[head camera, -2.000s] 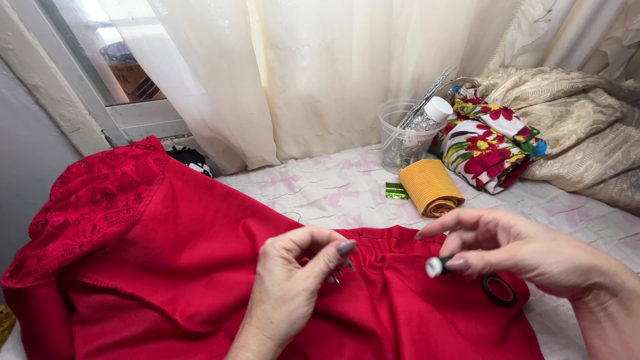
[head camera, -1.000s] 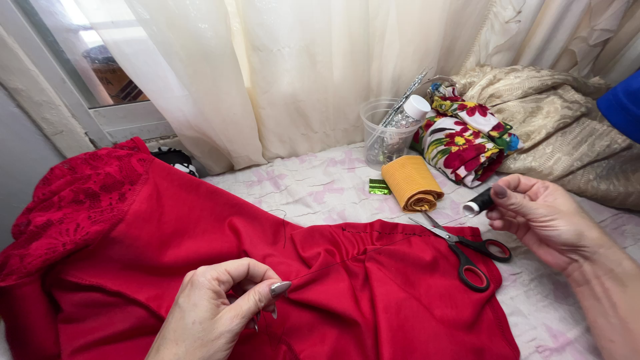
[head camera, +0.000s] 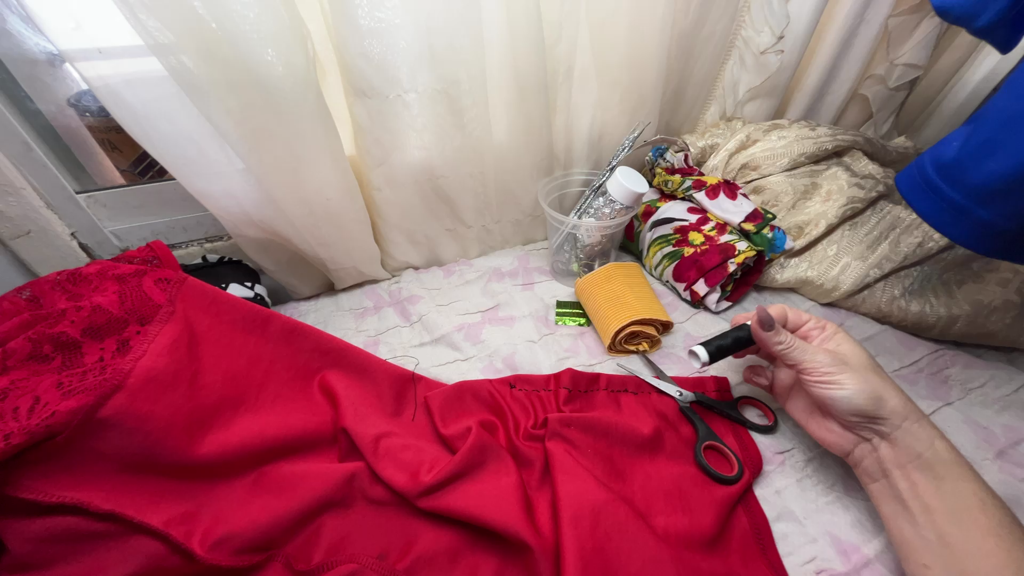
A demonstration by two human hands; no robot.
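My right hand (head camera: 824, 376) grips a spool of black thread (head camera: 722, 345) between thumb and fingers, to the right of a rolled yellow ribbed fabric (head camera: 624, 306). Below the spool, scissors with black and red handles (head camera: 690, 396) rest with parted blades on the edge of a red garment (head camera: 264, 400). Dark stitches run along the garment's gathered upper edge, and a loose dark thread (head camera: 415, 388) lies left of them. Lace covers the garment's left part. My left hand is out of the frame.
A clear plastic cup (head camera: 566, 240) holds a white-capped bottle (head camera: 627, 186) and a silvery stick. Beside it are rolled floral fabric (head camera: 704, 240), a beige cloth bundle (head camera: 848, 232) and a small green foil piece (head camera: 571, 313). Curtains (head camera: 480, 120) hang behind; blue cloth (head camera: 972, 176) shows at upper right.
My left hand, over the red garment before, has left the view. The scissors, seen on the garment one second ago, lie there still. My right hand keeps hold of the spool. More blue cloth shows at right.
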